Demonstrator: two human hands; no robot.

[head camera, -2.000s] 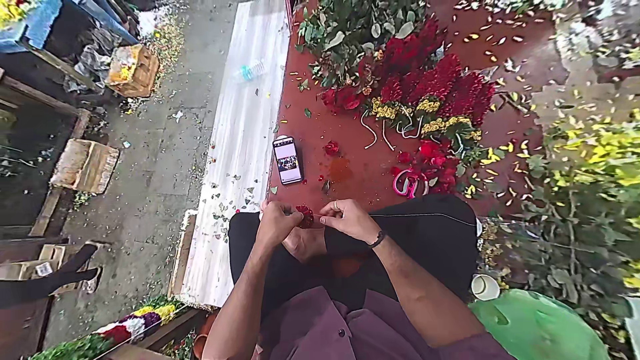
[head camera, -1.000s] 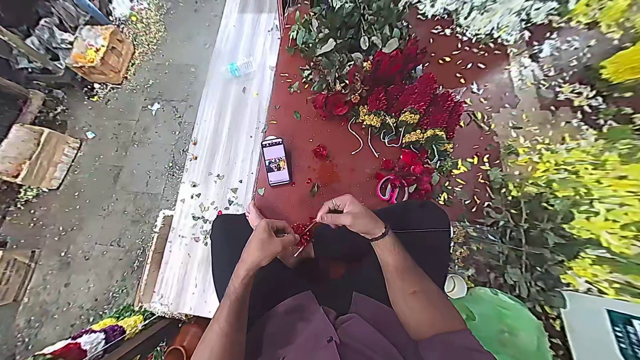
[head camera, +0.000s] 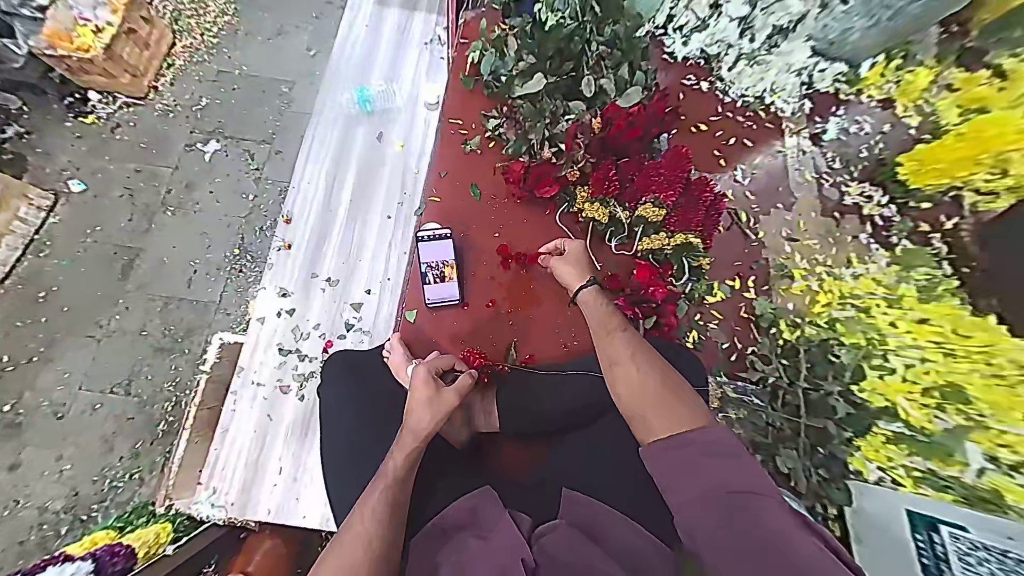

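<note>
My left hand is closed on a small bunch of red petals above my crossed legs. A thin thread runs to the right from that bunch, below my right forearm. My right hand reaches forward over the red surface, its fingertips at the right end of some loose red petals; whether it grips one cannot be told. Just right of it lie bundles of red flowers with yellow blossoms and pale curved strings. Red roses sit beside my right forearm.
A smartphone with a lit screen lies left of the petals. Leafy stems are heaped at the back. A plastic bottle rests on the white board. Yellow flowers and foliage fill the right side.
My right hand has moved away from my left, forward and to the right, to the loose petals. My left hand stays low, holding the red bunch. The view has shifted.
</note>
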